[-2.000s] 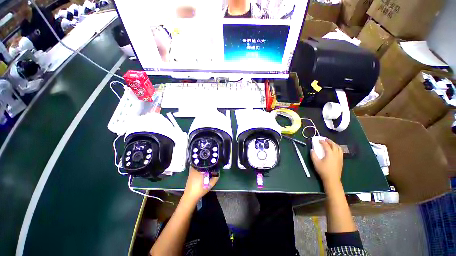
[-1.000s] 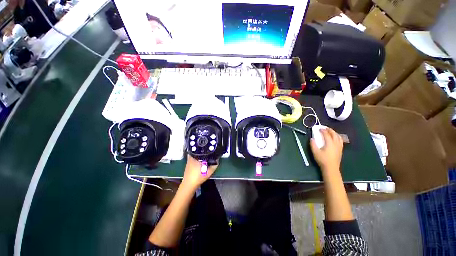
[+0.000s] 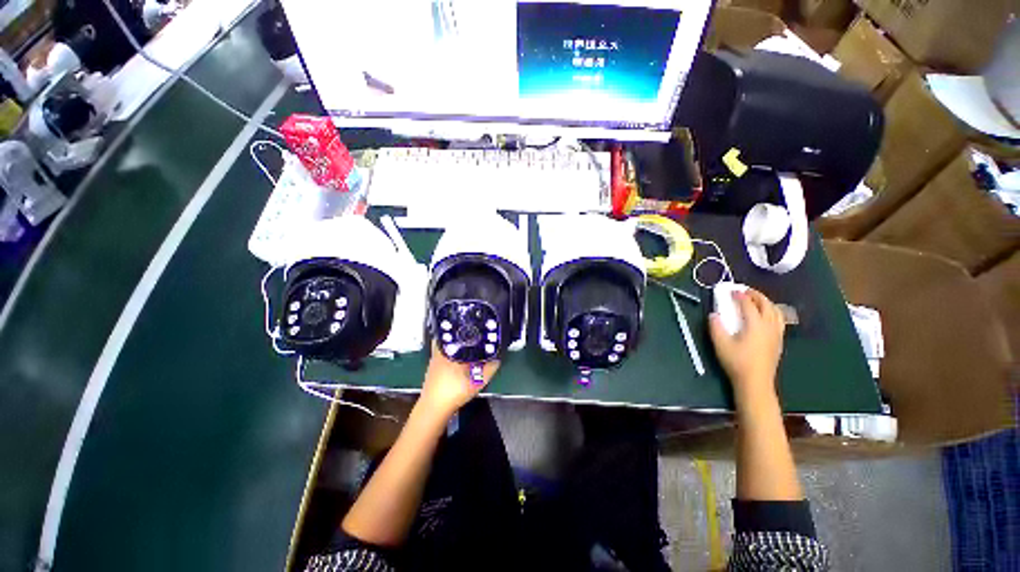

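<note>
Three white dome cameras with glossy black ball fronts stand in a row: left camera (image 3: 336,307), middle camera (image 3: 479,302) and right camera (image 3: 593,307). Each shows a lens and a ring of small LEDs. My left hand (image 3: 453,378) is under the front of the middle camera's ball, its fingers partly hidden behind it. A small purple-white tab hangs below the middle and right balls. My right hand (image 3: 749,335) rests over the white computer mouse (image 3: 729,307). The monitor (image 3: 503,67) shows camera views and a blue window.
A keyboard (image 3: 492,181) lies below the monitor. A red packet (image 3: 319,151) stands behind the left camera. A yellow tape roll (image 3: 668,248) and thin stick (image 3: 688,335) lie right of the cameras. A black printer (image 3: 805,129) and cardboard carton (image 3: 928,324) are at the right.
The middle and right camera balls have tilted down. The right one's face has gone from bright to dark, with LEDs now visible. The monitor picture has changed. The whole view has shifted slightly.
</note>
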